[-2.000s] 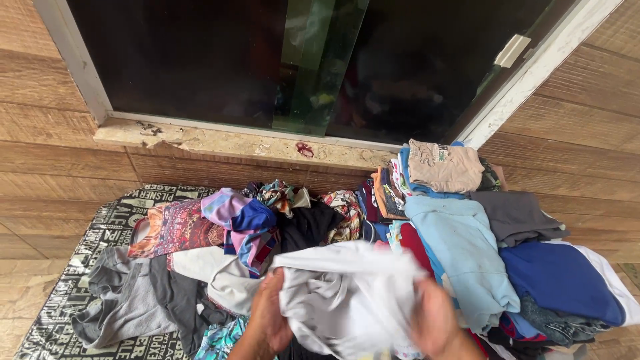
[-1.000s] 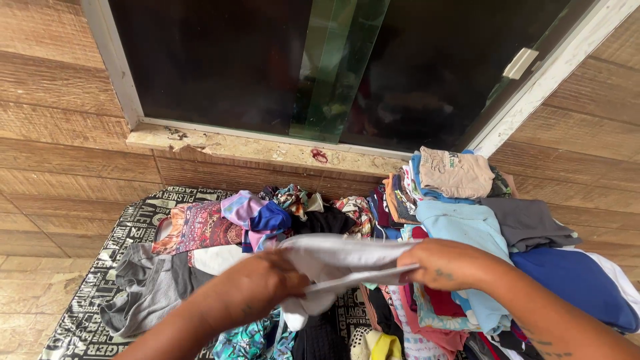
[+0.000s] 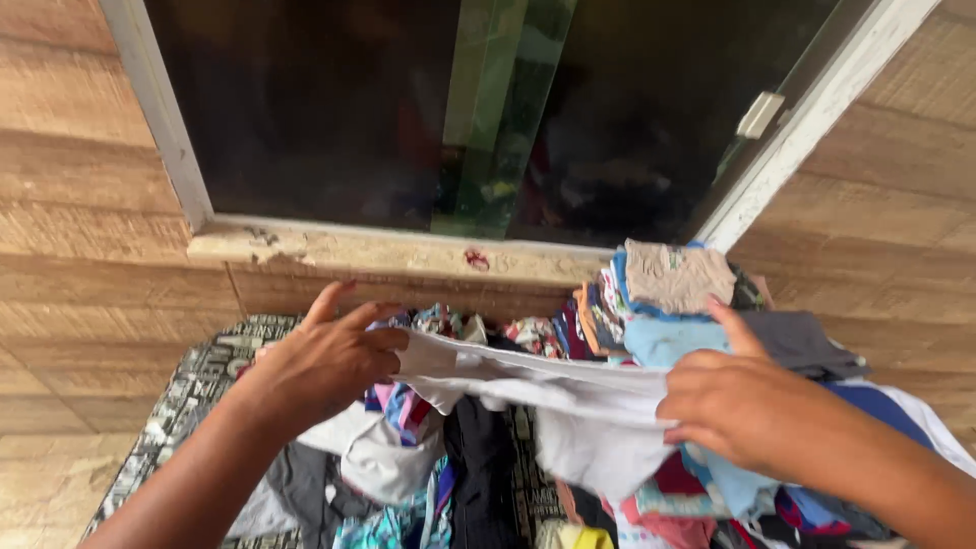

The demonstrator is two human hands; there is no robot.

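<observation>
A white cloth garment [image 3: 534,381] hangs stretched between my two hands, above the heaped clothes. My left hand [image 3: 343,351] grips its left end, fingers bent over the edge. At the right end my right hand [image 3: 724,396] pinches the fabric, with one finger raised. The garment's lower part droops near my right hand and is slightly blurred. Below it lie a black garment [image 3: 476,473], a crumpled white one [image 3: 393,457] and a turquoise patterned one [image 3: 389,526].
Folded clothes are stacked at the right, a beige shirt [image 3: 679,274] on top, beside dark grey [image 3: 797,343] and light blue [image 3: 671,339] ones. Behind runs a window sill [image 3: 396,255] under dark glass [image 3: 305,114]. A black-and-white printed cover [image 3: 183,389] lies under the clothes.
The white garment, bunched between my hands two seconds ago, is now spread wide. My hands have moved farther apart since one second ago.
</observation>
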